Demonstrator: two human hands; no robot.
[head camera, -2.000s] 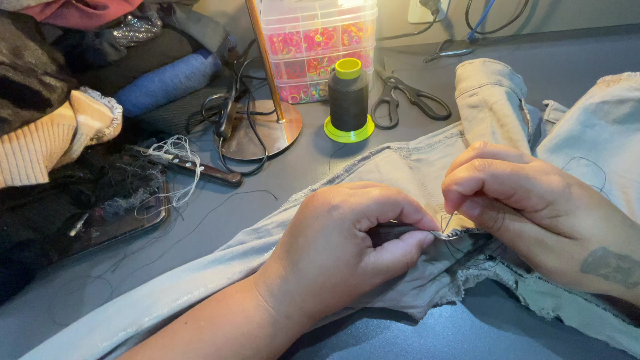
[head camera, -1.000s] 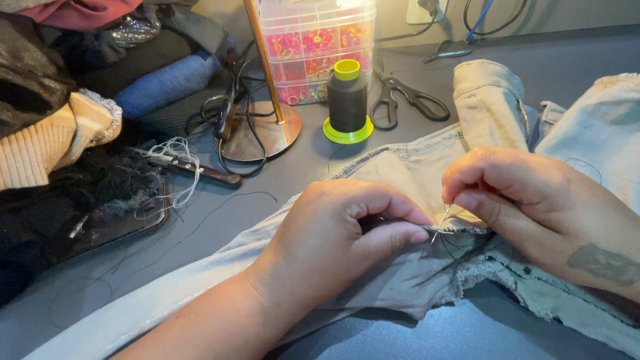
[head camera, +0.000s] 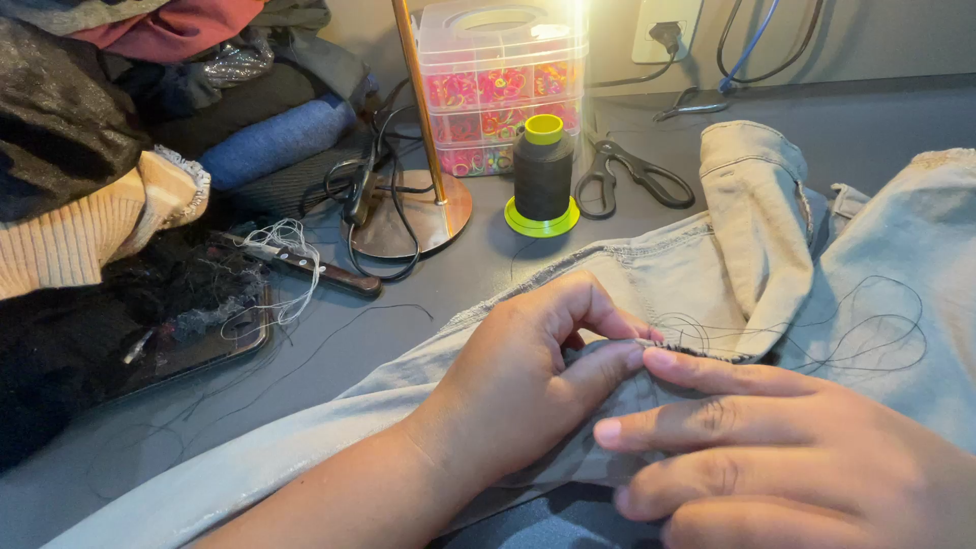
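Observation:
A light-coloured denim garment (head camera: 671, 267) lies across the grey table. My left hand (head camera: 526, 374) pinches its folded edge between thumb and index finger. Dark stitches (head camera: 709, 354) run along that edge, right of the pinch. My right hand (head camera: 762, 450) is spread over the cloth, its index fingertip touching the edge beside my left thumb; no needle can be made out in it. Loose dark thread (head camera: 877, 343) loops over the garment on the right. Behind stands a dark thread cone (head camera: 543, 179) on a lime-green base.
Black-handled scissors (head camera: 637, 179), a clear compartment box (head camera: 503, 99) and a copper-coloured lamp base (head camera: 415, 217) stand beyond the garment. At left are a wooden-handled knife (head camera: 328, 274) under white thread, and piled clothes (head camera: 76, 122). Small pliers (head camera: 690, 107) lie near the wall.
My right hand, earlier pinching a needle at the cloth's edge, has spread its fingers and moved lower over the cloth. My left hand keeps its pinch. Thread loops now lie over the garment on the right.

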